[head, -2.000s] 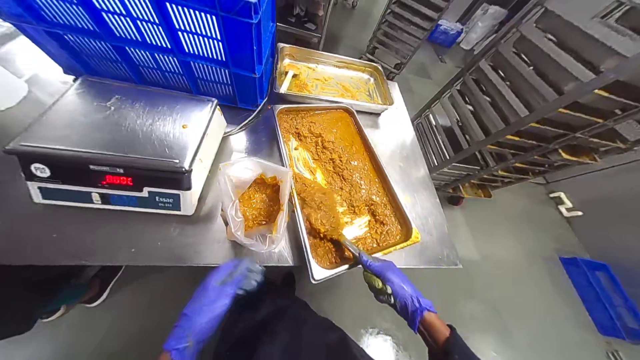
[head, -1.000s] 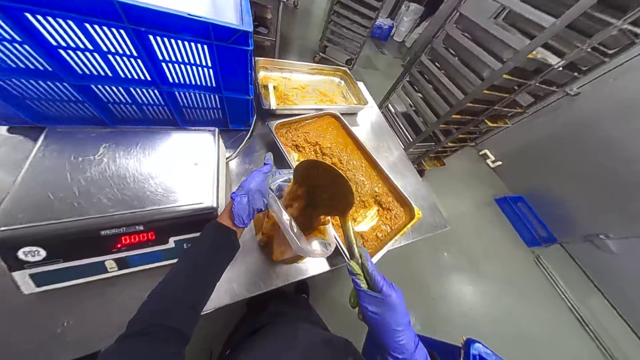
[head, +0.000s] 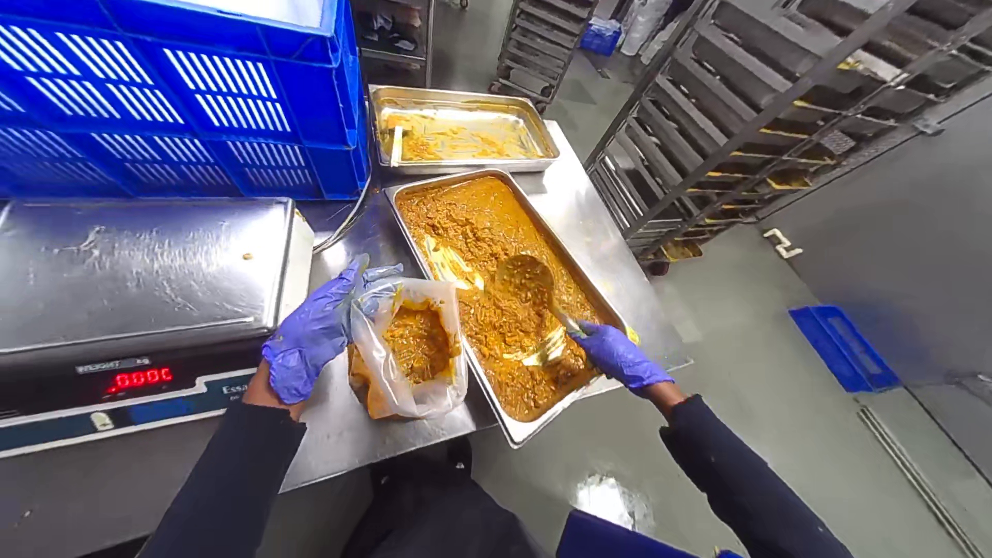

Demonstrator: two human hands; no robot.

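Note:
My right hand (head: 620, 355), in a purple glove, grips the handle of a metal ladle (head: 527, 279), whose bowl rests in the brown, saucy food of a deep steel tray (head: 508, 430). To the left of that tray a clear plastic bag (head: 408, 399) stands open on the steel table, partly filled with the same food (head: 418, 341). My gloved left hand (head: 322, 322) is at the bag's upper left rim, with fingers against the plastic; whether they pinch it is hard to see. A digital scale (head: 139, 271) with a lit red display lies left of my left hand.
Stacked blue plastic crates (head: 178, 101) stand behind the scale. A second steel tray (head: 473, 164) with food residue and a white-handled utensil sits at the table's back. Tray racks (head: 721, 116) stand right of the table (head: 573, 201). A blue crate (head: 845, 349) is on the floor at right.
The ladle was over the bag a second ago and is now down in the food tray, moved there by my right hand. Two seconds ago my left hand was away from the bag.

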